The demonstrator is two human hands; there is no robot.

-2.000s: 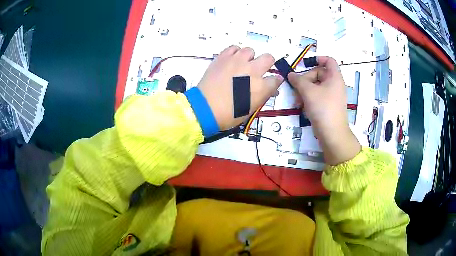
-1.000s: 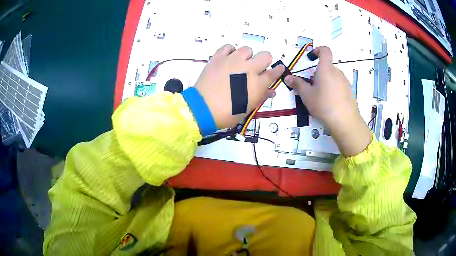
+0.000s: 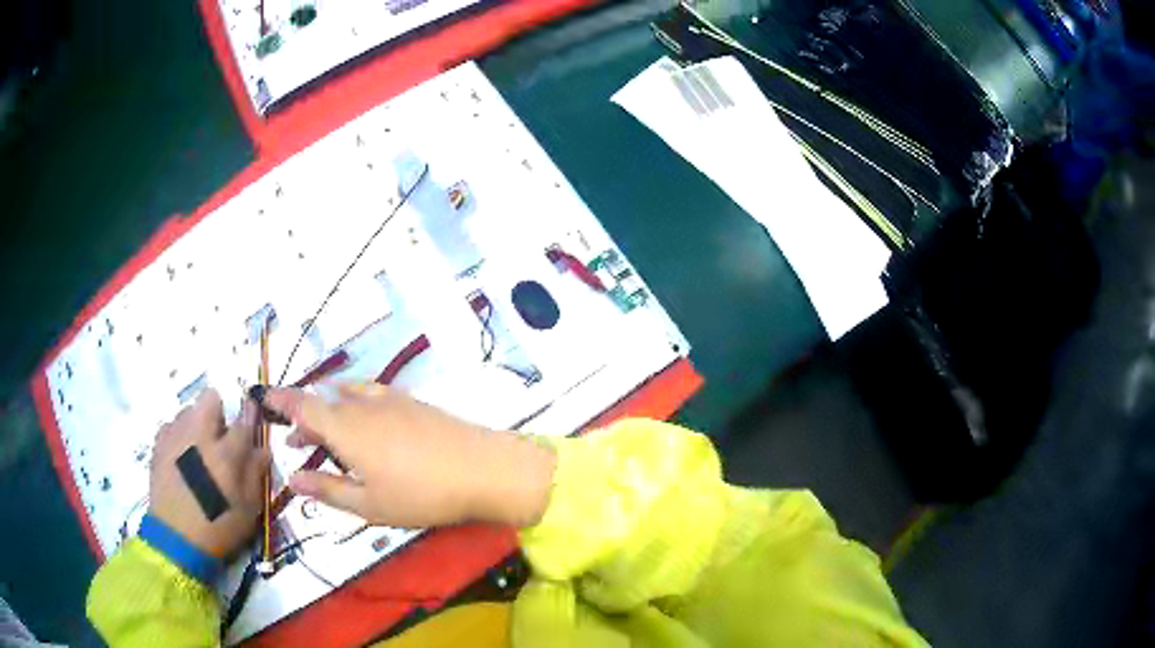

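Note:
The white metal panel (image 3: pixel 165 317) lies tilted in view. The multicolour ribbon cable (image 3: pixel 266 475) runs down it between my hands. My left hand (image 3: pixel 203 475) rests at the cable's left, a black tape piece (image 3: pixel 200 484) on its back; its fingertips are partly hidden. My right hand (image 3: pixel 405 462) reaches from the right, index fingertip at a small dark tape piece (image 3: pixel 260 398) on the cable, thumb apart. A thin dark wire (image 3: pixel 332 285) curves up from there. Red wires (image 3: pixel 405 360) lie partly under my right hand.
The red-orange foam pad (image 3: pixel 671 386) borders the panel. Another panel (image 3: pixel 342 44) stands behind. A white sheet (image 3: pixel 773 190), long black strips with yellow edges (image 3: pixel 849 177) and a large black object (image 3: pixel 1001 329) lie at right. A black oval (image 3: pixel 536 304) and green board (image 3: pixel 621 279) sit at the panel's right.
The view has swung right, so the panel and my hands appear farther left. The strips and sheet at right show more fully. My right index fingertip has come down to the cable.

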